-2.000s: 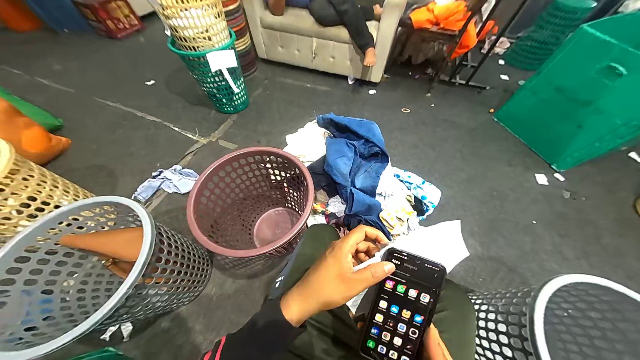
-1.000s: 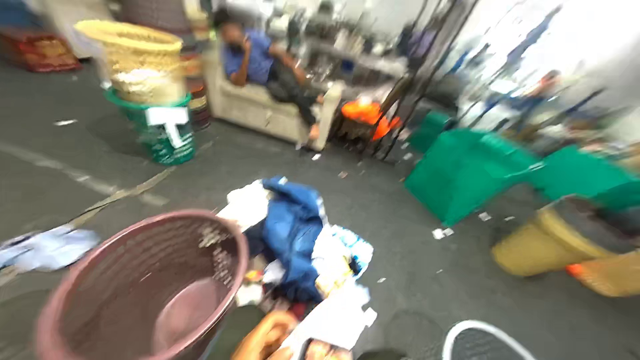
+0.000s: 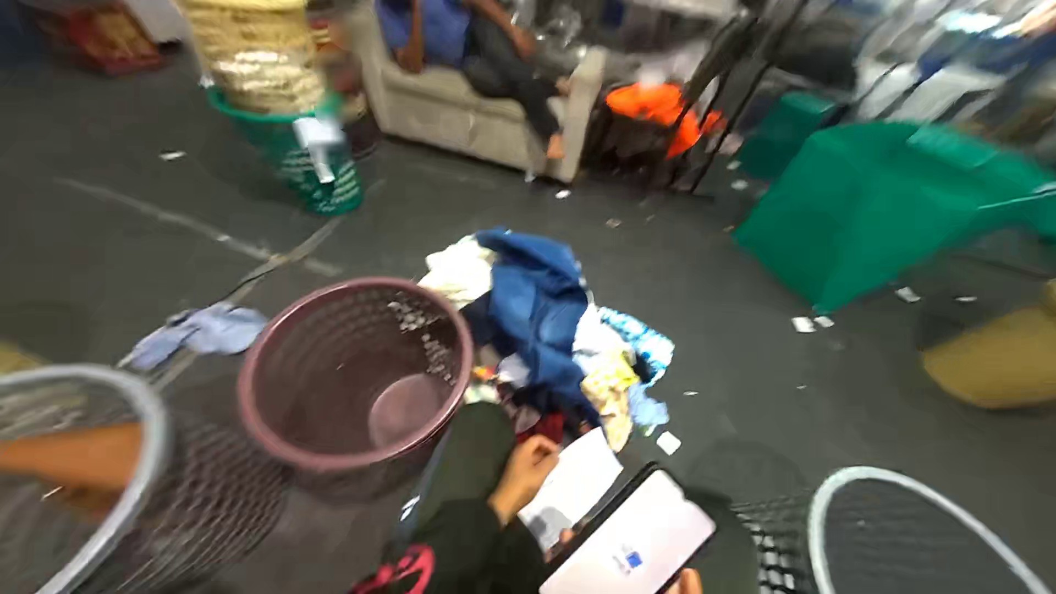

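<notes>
Low in the view, my left hand (image 3: 526, 472) is closed at the edge of a white sheet of paper (image 3: 582, 474). A smartphone (image 3: 631, 540) with a bright, mostly white screen rests in my right hand (image 3: 683, 582); only bits of the fingers show at its edges. The paper lies partly behind the phone. Beyond my knees, a heap of clothes and cloth pieces, with dark blue fabric (image 3: 540, 305) on top, lies on the floor. Left of the heap stands an empty maroon perforated plastic basket (image 3: 318, 388).
Grey baskets stand at the left (image 3: 153, 445) and right (image 3: 817, 528); another person's arm (image 3: 74, 454) reaches into the left one. A light blue cloth (image 3: 202, 330) lies on the floor. Farther off are a green basket (image 3: 289, 157), a person on a sofa (image 3: 462, 115) and a green bin (image 3: 858, 206).
The phone screen has gone from app icons to a mostly white page. My left hand has moved off the phone screen to the paper's edge.
</notes>
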